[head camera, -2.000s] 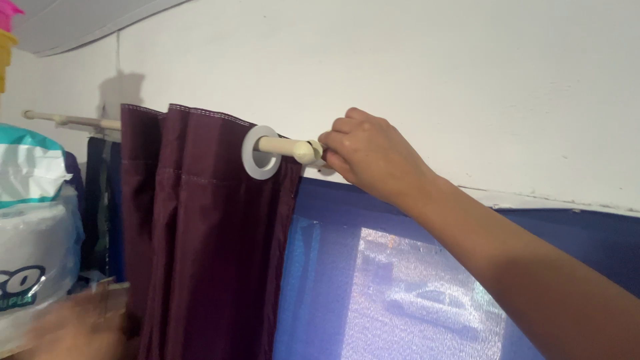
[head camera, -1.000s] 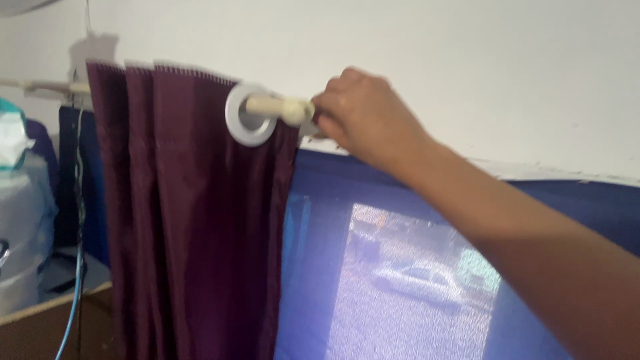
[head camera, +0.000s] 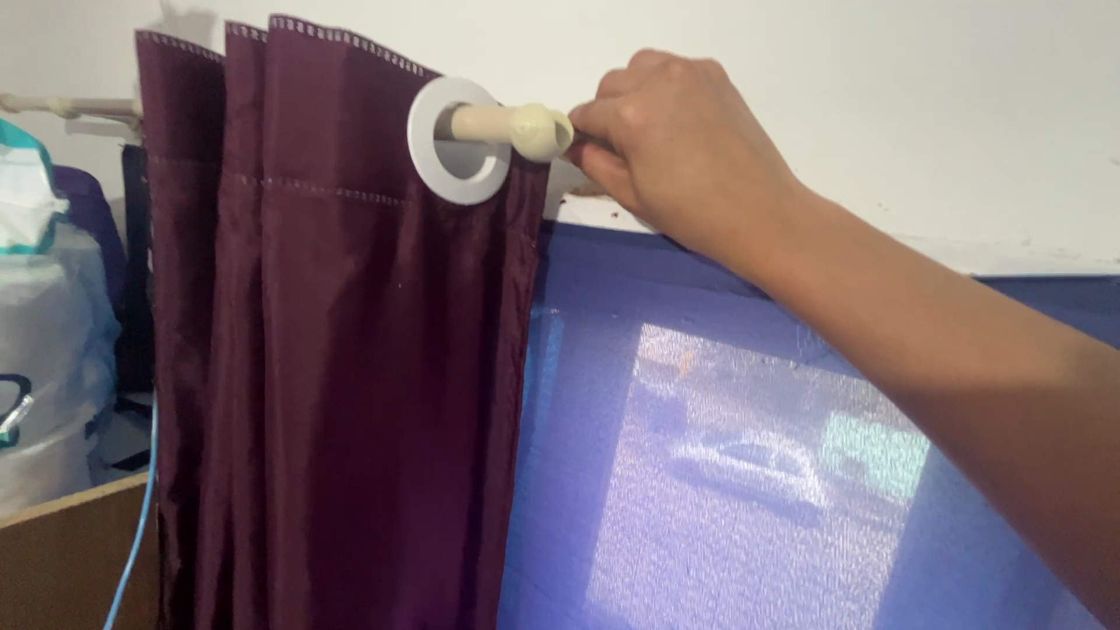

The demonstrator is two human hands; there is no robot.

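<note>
My right hand (head camera: 674, 140) reaches in from the right, its fingertips pinched at the open end of a cream finial (head camera: 541, 132) on a curtain rod (head camera: 479, 123). What the fingers grip is mostly hidden; it could be a small part at the rod's end. The rod passes through a white grommet ring (head camera: 423, 144) at the top edge of a dark maroon curtain (head camera: 350, 350), which hangs in folds to the left. My left hand is out of view.
A blue sheer cloth (head camera: 577, 280) covers a window, with a car showing through. At left are a plastic-wrapped package (head camera: 52, 350), a cardboard edge (head camera: 79, 542), a light blue cable (head camera: 140, 534) and a farther rod section (head camera: 79, 107).
The blurred left hand, seen low at the left two seconds ago, is gone from view. My right hand stays at the rod's end.
</note>
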